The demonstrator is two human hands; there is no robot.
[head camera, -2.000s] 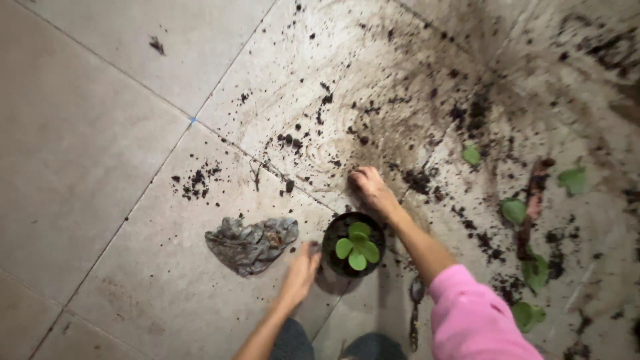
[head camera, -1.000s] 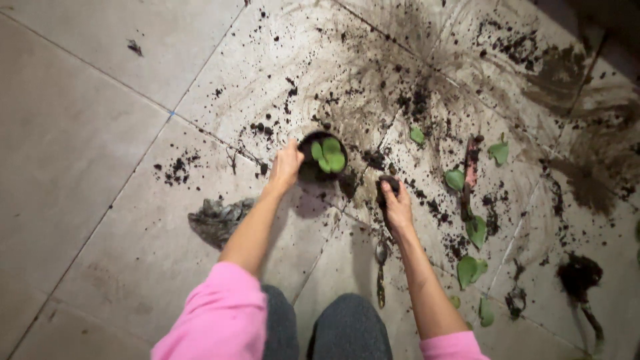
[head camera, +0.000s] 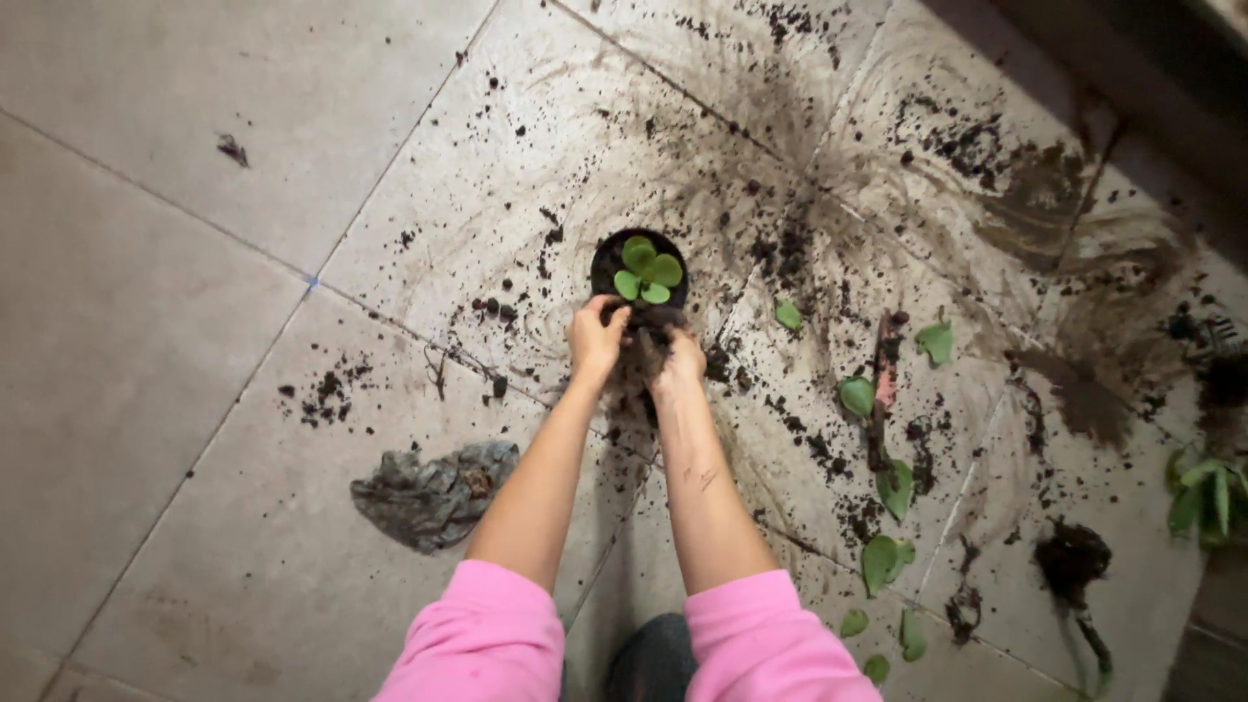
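Note:
A small dark round pot [head camera: 597,268] stands on the tiled floor, with a green plant [head camera: 645,268] of rounded leaves in it. At the pot's near left rim is my left hand [head camera: 598,336], its fingers bent against the edge. My right hand [head camera: 681,353] is cupped at the near right rim with dark soil [head camera: 655,320] at its fingers. Both hands are close together, and their fingertips are partly hidden by soil and shadow, so whether either one grips the rim is unclear.
Crumpled grey, soiled material [head camera: 434,495] lies left of my forearms. Loose soil [head camera: 785,244] is scattered and smeared over the tiles. To the right are loose green leaves [head camera: 894,487], a reddish-brown strip [head camera: 885,366], a root clump with a stem [head camera: 1072,561] and another leafy plant [head camera: 1212,495].
My right hand has moved from the floor right of the pot to its near rim. My left hand has shifted from the pot's left side to its near left rim.

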